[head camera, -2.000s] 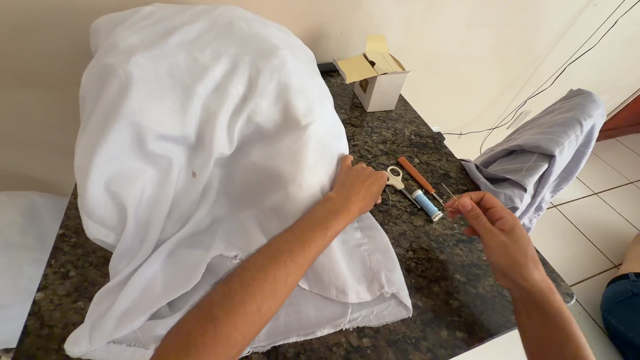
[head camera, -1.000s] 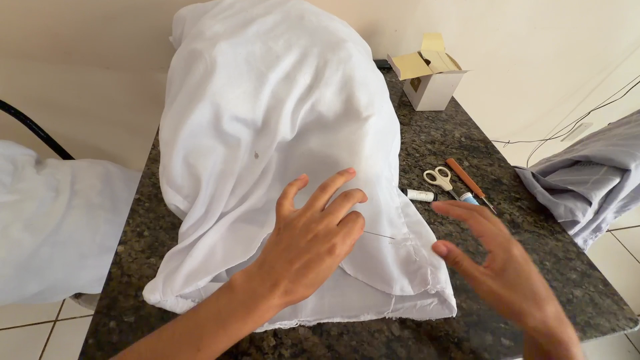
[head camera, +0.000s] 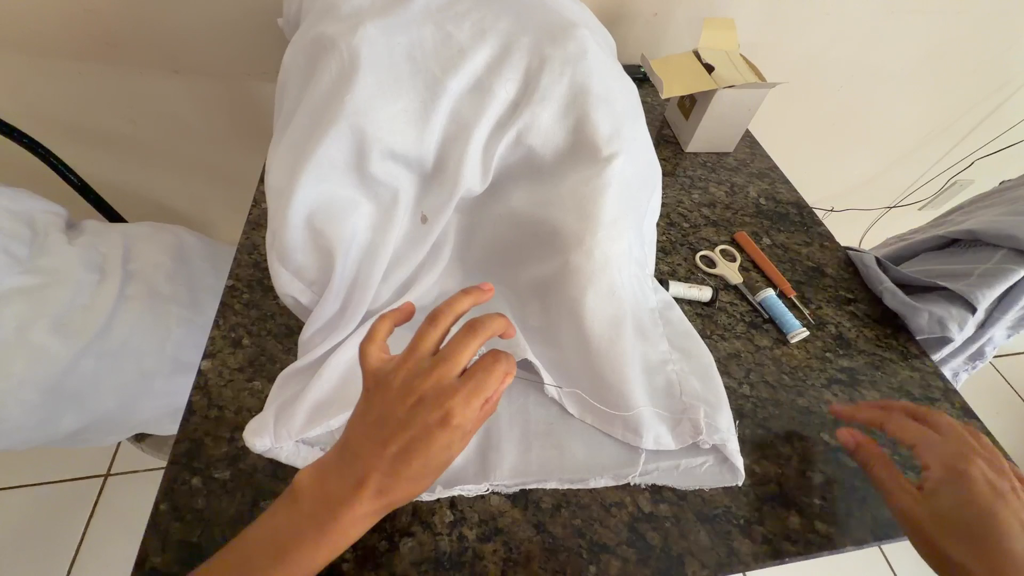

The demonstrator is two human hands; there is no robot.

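White cloth (head camera: 552, 200) drapes over a bulky form on the counter, its frayed edge toward me. My left hand (head camera: 432, 392) hovers over or lightly touches the lower cloth, fingers spread and bent. Beside its thumb lies a sewing needle (head camera: 540, 383) with white thread (head camera: 616, 410) trailing right across the hem; part of it may be hidden by the hand. My right hand (head camera: 928, 480), slightly blurred, is off the cloth at lower right, fingers apart, nothing seen in it. Scissors (head camera: 724, 268), a seam ripper (head camera: 764, 264), a blue thread spool (head camera: 782, 315) and a white spool (head camera: 690, 291) lie right of the cloth.
An opened carton (head camera: 708, 120) stands at the back of the dark granite counter (head camera: 840, 352). Grey fabric (head camera: 952, 272) hangs beyond the right edge. More white fabric (head camera: 104, 320) is at the left, near a black hose (head camera: 60, 172). Thin cables run along the wall.
My right hand, raised with its fingertips pinched near the blue spool two seconds ago, is now lower right with fingers apart. My left hand has left the cloth's right side for its lower middle.
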